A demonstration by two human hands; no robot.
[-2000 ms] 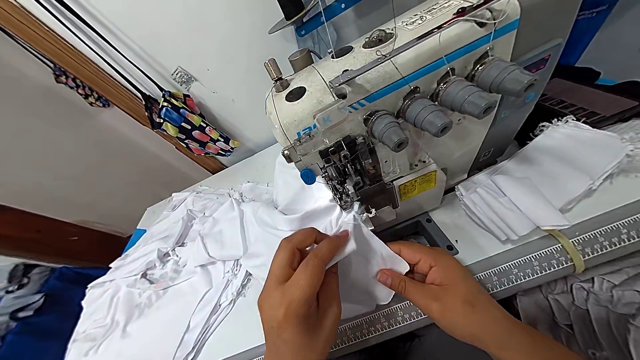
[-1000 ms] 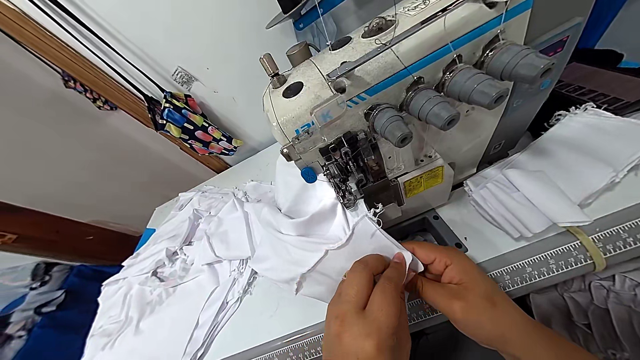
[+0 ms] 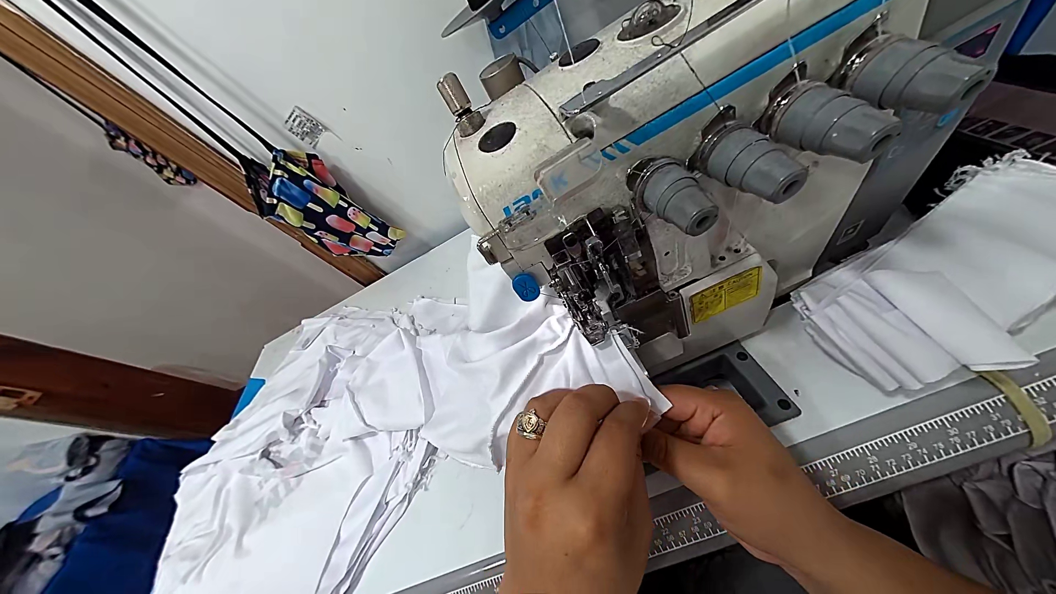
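Note:
A white fabric piece (image 3: 536, 371) runs under the presser foot (image 3: 596, 326) of a Jack overlock sewing machine (image 3: 528, 148). My left hand (image 3: 577, 478), with a ring on one finger, pinches the fabric's near edge just in front of the foot. Touching the corner of the same edge from the right, my right hand (image 3: 718, 454) holds it between thumb and fingers; its fingertips are partly hidden. A heap of white fabric pieces (image 3: 272, 462) lies on the table to the left, joining up with the fabric at the machine.
Folded white fabric (image 3: 916, 313) is stacked right of the machine. A measuring tape strip (image 3: 924, 450) lines the table's front edge, with a yellowish band (image 3: 1019, 404) across it. Grey fabric (image 3: 973, 520) is below the edge. A patterned face mask (image 3: 330, 206) hangs at the wall.
My left hand has moved right along the fabric edge to beside my right hand. The fabric between hands and presser foot now looks shorter than one second ago.

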